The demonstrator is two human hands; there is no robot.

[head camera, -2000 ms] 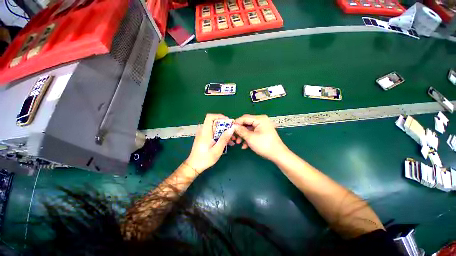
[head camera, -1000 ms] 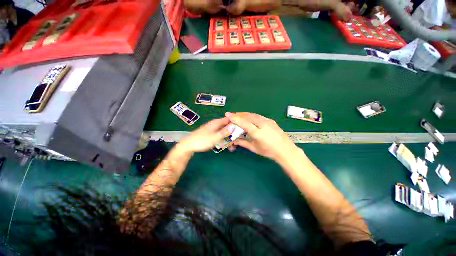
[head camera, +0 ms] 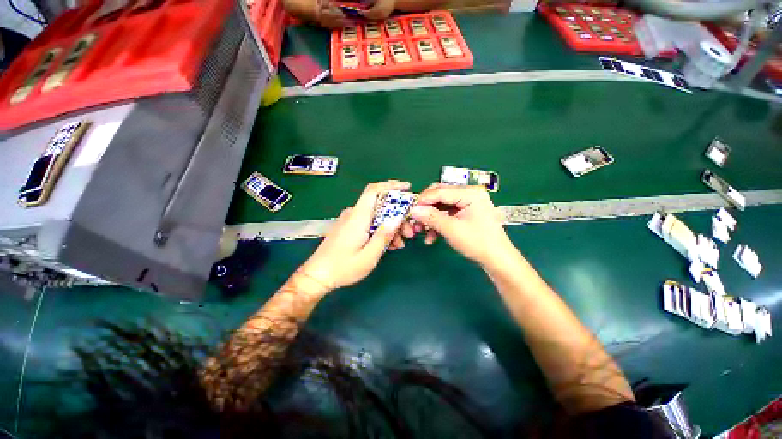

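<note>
A phone unit [head camera: 393, 208] with a white keypad side and dark blue key spots is in my left hand [head camera: 350, 243], held over the pale strip in front of me. Fingers and thumb close on its sides and hide its lower part. My right hand [head camera: 467, 225] is at the phone's right edge with thumb and forefinger together. Whether something small is between those fingertips cannot be told. An open phone housing [head camera: 470, 177] lies on the green belt just beyond my right hand, partly covered by it.
Two phone units [head camera: 310, 165] [head camera: 266, 191] lie on the belt at left, more housings [head camera: 587, 161] at right. A grey case [head camera: 171, 171] with a red tray stands left. White flat parts [head camera: 716, 310] are piled right. Another person's hands [head camera: 369, 10] are beyond the red phone tray [head camera: 403, 53].
The phone in my hands now shows its keypad side; a second ago a white face showed. My right fingers have moved to its edge. Units on the belt have shifted left.
</note>
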